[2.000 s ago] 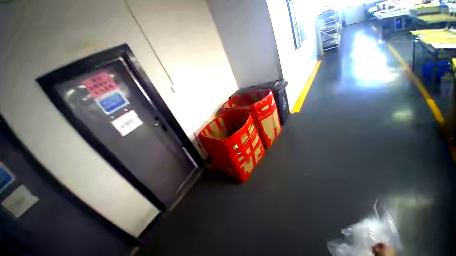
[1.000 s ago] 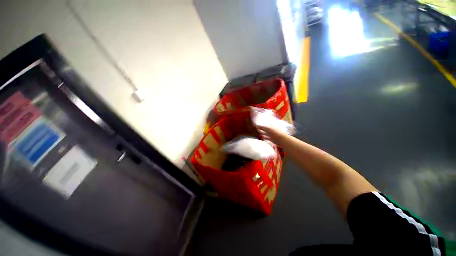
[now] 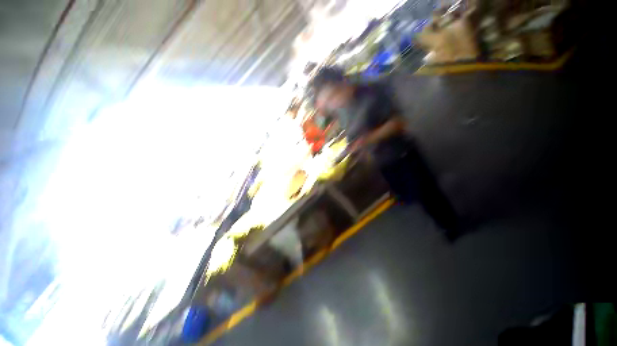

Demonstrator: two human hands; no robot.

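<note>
The view is tilted and strongly blurred. Neither my left hand nor my right hand shows. Only a bit of my dark sleeve with a white stripe and green edge (image 3: 580, 328) shows at the bottom right corner. Nearest in front is grey floor (image 3: 433, 284) with a yellow line (image 3: 304, 267) running along a row of worktables (image 3: 277, 219). Yellow and white material lies on the tables, too blurred to name. The red bins and the clear plastic are not in view.
A person (image 3: 379, 128) in dark clothes stands beside the tables, arms bent forward. Brown boxes or stacks (image 3: 453, 37) stand behind a yellow line at the top right. A blue object (image 3: 195, 323) sits low at the bottom left. Glare covers the left side.
The view has swung from the door and red bins to the worktables and a person. My arm, which reached to the red bins with whitish plastic, has left the picture except for some sleeve.
</note>
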